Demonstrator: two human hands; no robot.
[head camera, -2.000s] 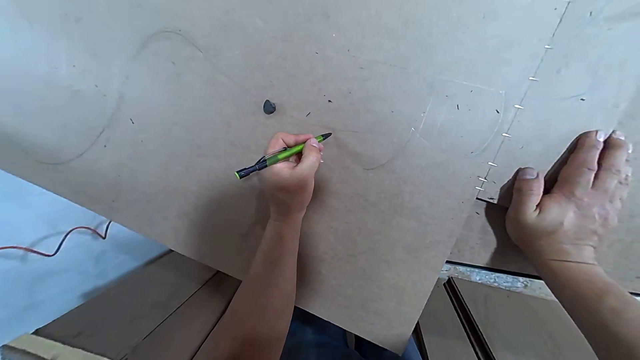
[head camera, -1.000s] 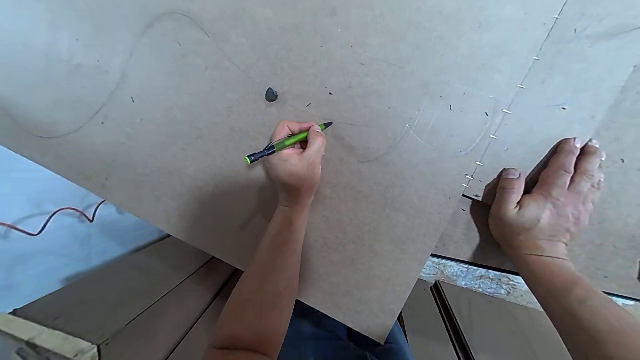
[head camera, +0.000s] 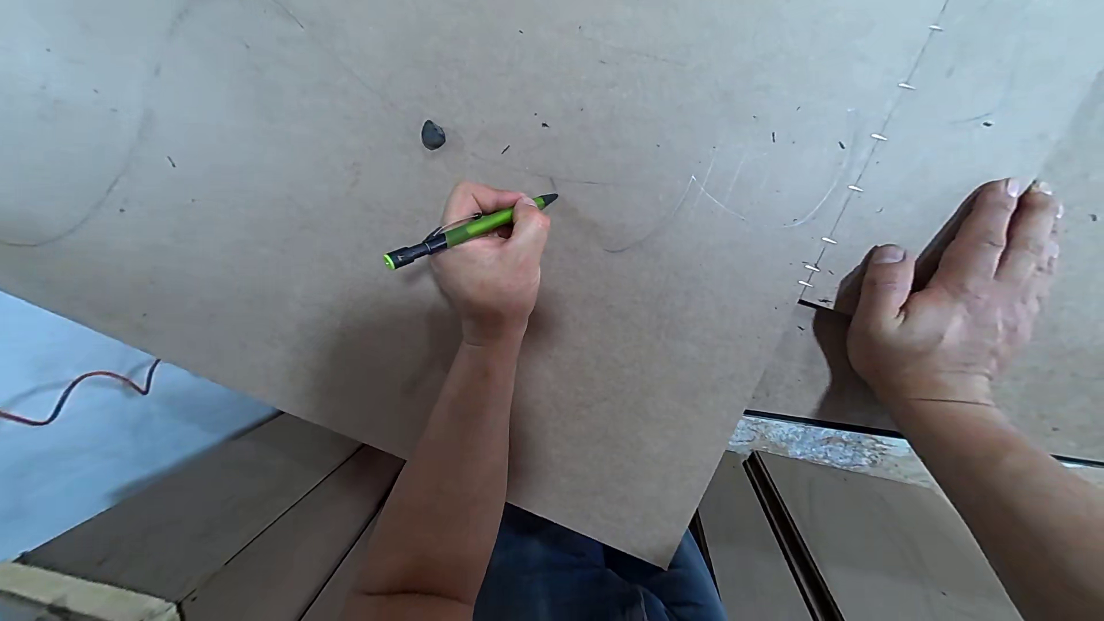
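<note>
My left hand grips a green and black mechanical pencil or marking pencil between thumb and fingers. Its dark tip points right, close to a short faint line on the large brown fiberboard sheet. Curved pencil lines run over the sheet at the left and right of this hand. A small dark lump lies on the sheet just above the hand. My right hand rests spread on the board at the right, holding nothing visible, beside a seam crossed by several metal staples.
An orange-red cord lies on the pale surface at the lower left. Brown panels stand below the sheet's left edge, near a light wooden edge. More panels are at the lower right. Small dark bits are scattered over the sheet.
A short faint line, crossing a longer one, now shows above the pencil tip. The left hand keeps hold of the pencil, and the right hand remains on the board.
</note>
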